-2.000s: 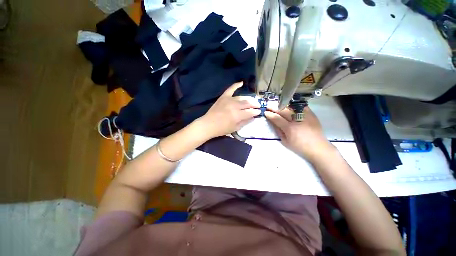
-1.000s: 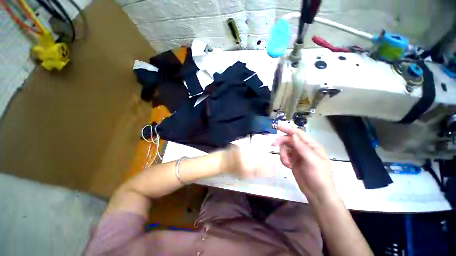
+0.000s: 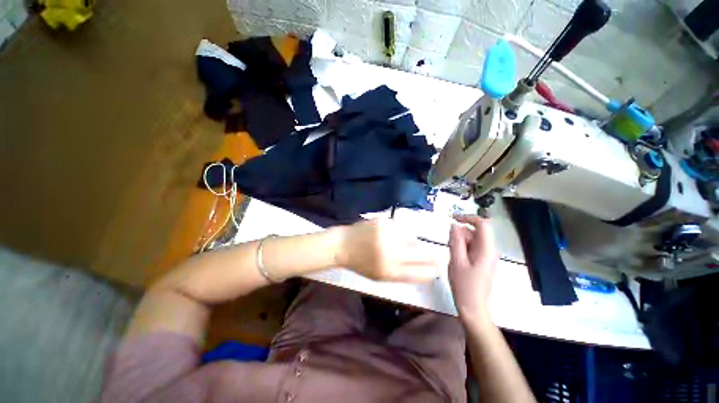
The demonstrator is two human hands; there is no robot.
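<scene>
Dark cut pieces (image 3: 339,161) lie heaped on the white table left of the needle of the cream-white sewing machine (image 3: 552,153). My left hand (image 3: 394,252) is blurred, in front of the heap near the table's front part; whether it holds anything does not show. My right hand (image 3: 473,256) is raised just in front of the presser foot area, fingers bent, thumb and fingertips close together; I cannot tell if it holds anything. A stack of dark strips (image 3: 540,248) lies right of my right hand, partly under the machine arm.
A white cord loop (image 3: 221,183) hangs at the heap's left end over orange-brown wood. Blue snips (image 3: 593,284) lie right of the strips. A blue-tipped stalk (image 3: 498,69) and a black-handled rod (image 3: 579,30) stand above the machine head. Blue crates (image 3: 564,378) are below right.
Both hands were at the needle two seconds ago; they have since drawn back towards me. The dark piece at the table's front left is gone from there. The view has tilted and shifted.
</scene>
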